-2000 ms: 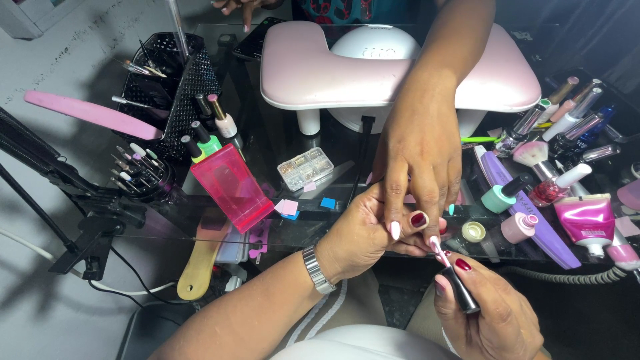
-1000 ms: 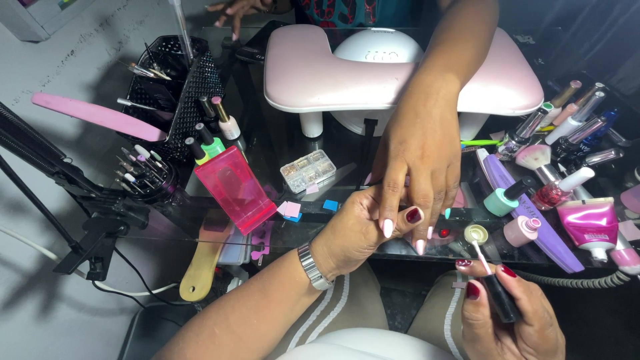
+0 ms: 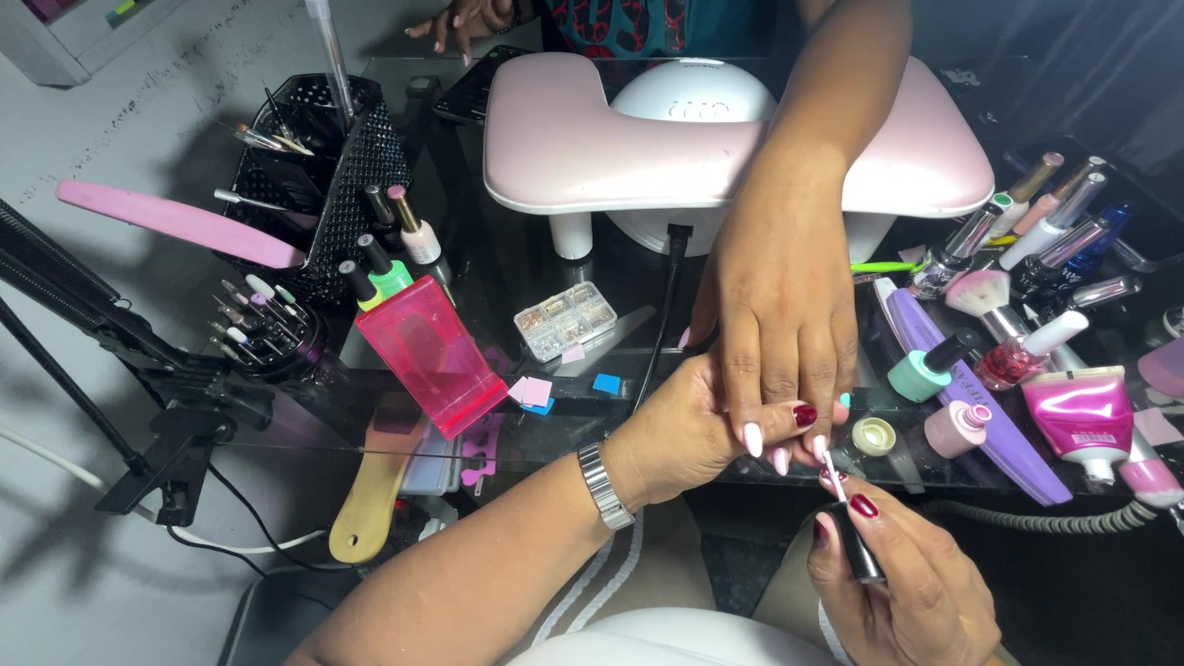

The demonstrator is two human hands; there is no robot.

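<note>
My left hand (image 3: 689, 430), with a metal watch on its wrist, holds the fingers of another person's hand (image 3: 786, 296) from below, its dark red thumbnail over them. My right hand (image 3: 902, 564) grips the black cap of a nail polish brush (image 3: 835, 478), whose tip meets one of that person's fingernails. That hand's nails are white and pale pink. Just right of the fingers are a small round pot (image 3: 874, 437) of pale content and an uncapped pink polish bottle (image 3: 957, 429). A mint bottle with a black cap (image 3: 930, 366) stands behind them.
A pink padded armrest (image 3: 629, 157) spans the glass table over a white nail lamp (image 3: 694, 92). Polish bottles, a purple nail file (image 3: 1008, 444) and a magenta tube (image 3: 1080, 412) crowd the right. At left are a black organizer (image 3: 356, 176), a pink holder (image 3: 430, 356) and a rhinestone box (image 3: 566, 321).
My right hand has moved left with the brush, from over the small round pot a second ago to the other person's fingernail. My left hand keeps hold of the fingers.
</note>
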